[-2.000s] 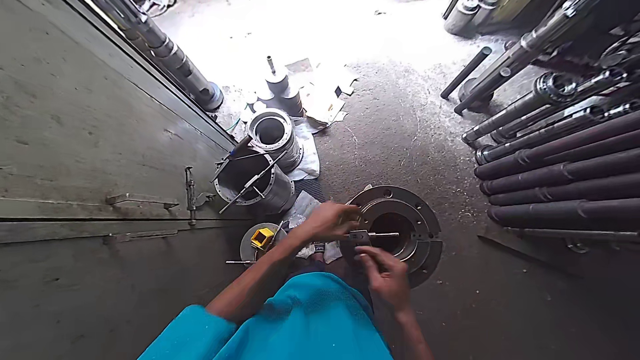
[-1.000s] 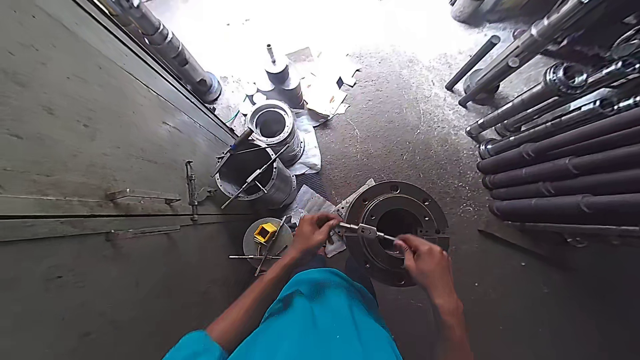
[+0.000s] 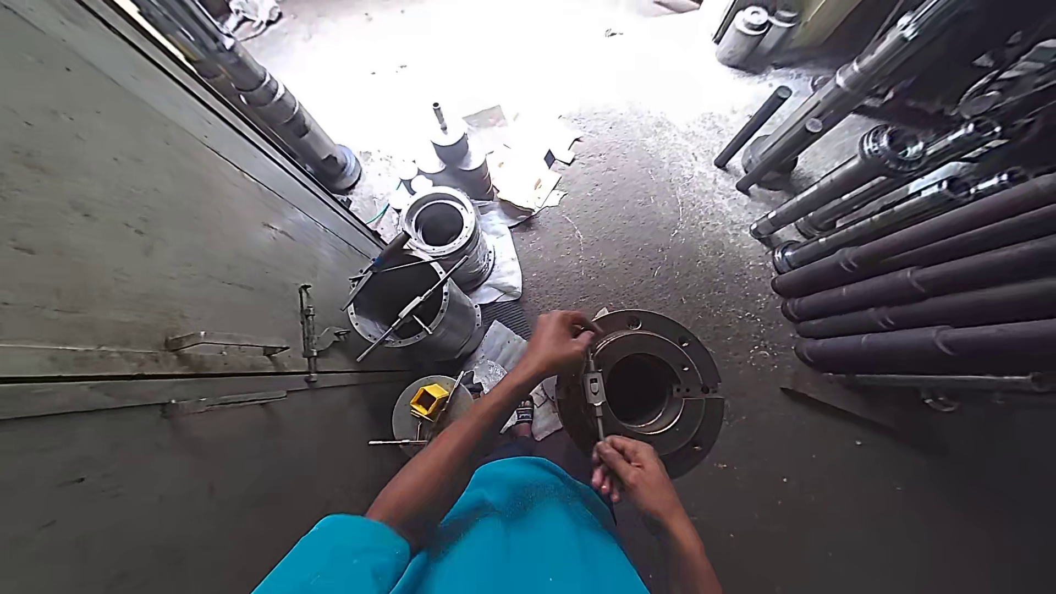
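Note:
A metal tap wrench (image 3: 595, 388) runs across the left side of a round steel flange (image 3: 697, 355) with bolt holes and a wide central bore. My left hand (image 3: 563, 340) grips the wrench's far handle, above the flange's upper left edge. Around the near handle are closed the fingers of my right hand (image 3: 631, 477), at the flange's lower edge. Whether a tap sits under the wrench is hidden.
To the left stand a flanged cylinder (image 3: 466, 318) with another tap wrench (image 3: 404, 312) across its mouth, a second cylinder (image 3: 474, 239), and a round stool (image 3: 404, 412) bearing a yellow square object (image 3: 428, 400). Dark pipes (image 3: 924, 346) lie at right, a metal cabinet (image 3: 165, 247) at left.
The wrench lay crosswise over the flange one second ago and now points toward and away from me. My left hand has moved forward, my right hand back toward my body.

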